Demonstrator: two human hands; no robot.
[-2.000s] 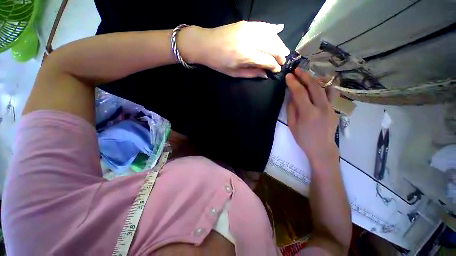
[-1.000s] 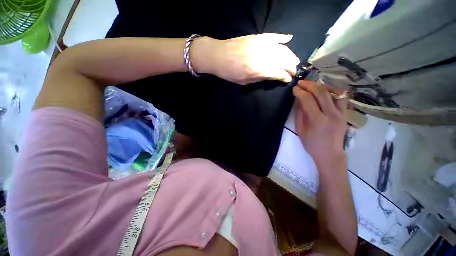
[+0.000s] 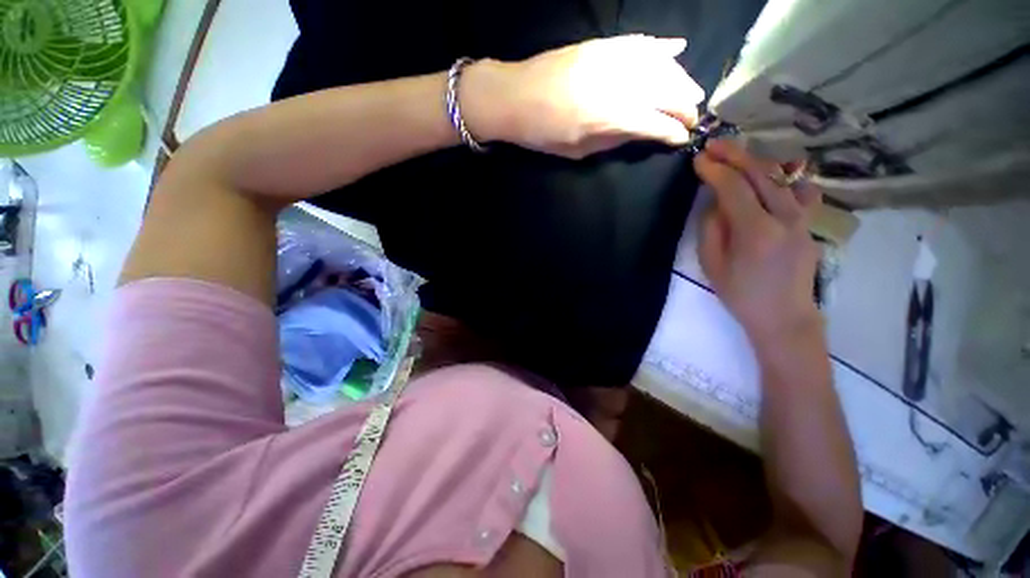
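Observation:
The black garment (image 3: pixel 531 248) lies across the table and hangs over its front edge toward the lap. My left hand (image 3: pixel 599 96), brightly lit, rests on the cloth with its fingertips on it beside the presser foot (image 3: pixel 714 133). My right hand (image 3: pixel 757 226) is just right of the foot, with its fingertips at the cloth's edge. Both hands hold the cloth close to the needle area, but the exact pinch is hidden. The off-white sewing machine head (image 3: pixel 904 90) fills the upper right.
Dark snips (image 3: pixel 918 339) lie on the machine bed at right. A printed ruler scale (image 3: pixel 706 382) runs along the front edge. At left are a green fan (image 3: pixel 62 68), red-and-blue scissors (image 3: pixel 32 311) and a plastic bag with blue cloth (image 3: pixel 333 339). A tape measure (image 3: pixel 350 485) hangs in front.
The camera view has shifted, bringing the scissors at left into view. Both hands stay at the presser foot on the black cloth.

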